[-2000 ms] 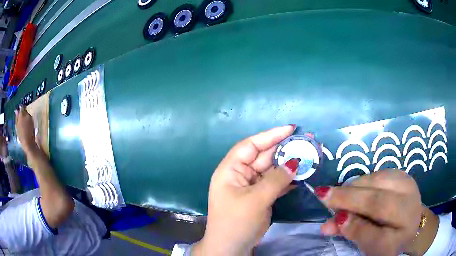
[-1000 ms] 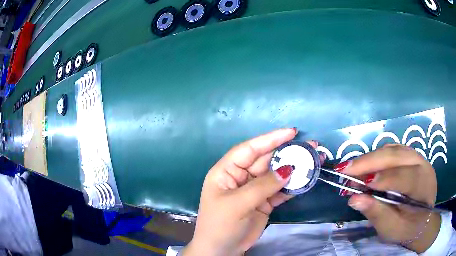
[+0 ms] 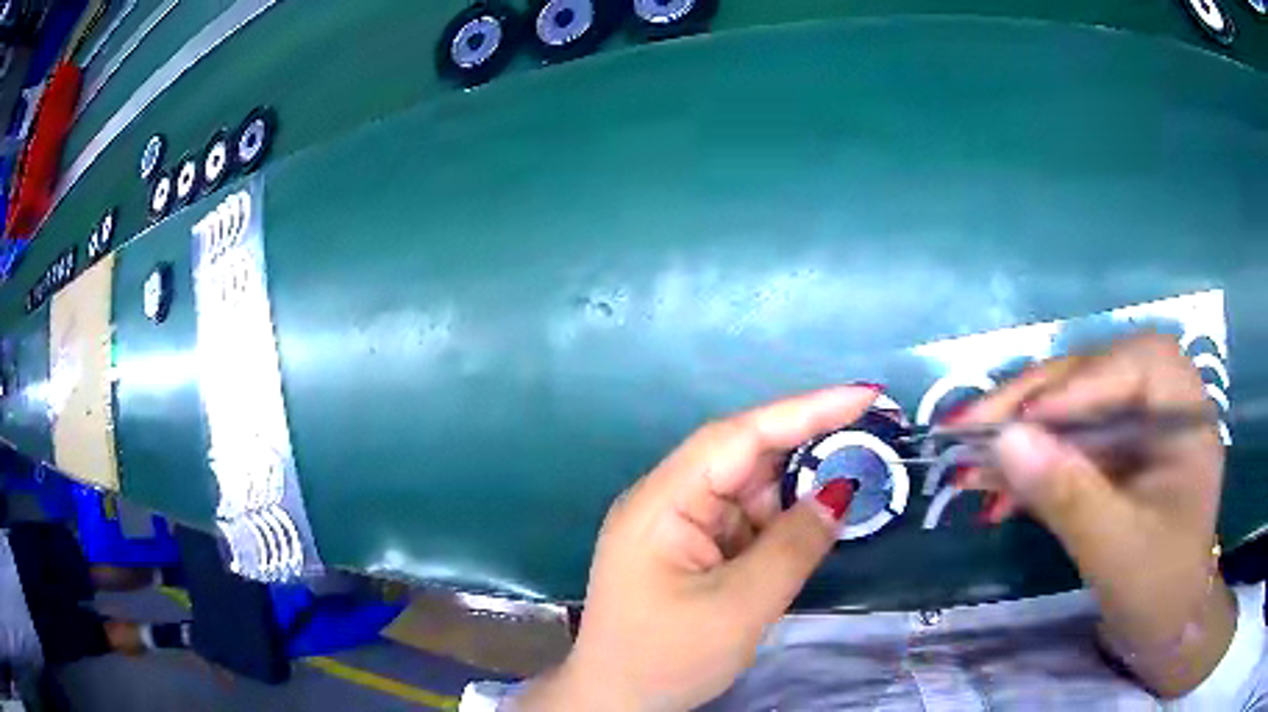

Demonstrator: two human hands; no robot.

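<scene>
A round black part [image 3: 851,483] with a white ring around a grey centre is in my left hand [image 3: 709,543], thumb on its face, above the green bench. My right hand [image 3: 1099,487] holds slim tweezers [image 3: 1099,426], blurred, with the tips at the part's right edge. Whether the tips hold an arc sticker cannot be told. The sticker sheet [image 3: 1140,323] with white arcs lies behind and under my right hand, partly hidden.
A second sticker sheet [image 3: 239,376] lies at left, with a black part [image 3: 156,292] beside it and a tan board [image 3: 84,373] farther left. Black parts [image 3: 566,20] stand in rows along the far side. A red bin [image 3: 47,146] is at upper left.
The part in my left hand now shows a white ring and grey centre instead of a mostly white face. The tweezers lie more level. The neighbouring worker's arm has left the tan board.
</scene>
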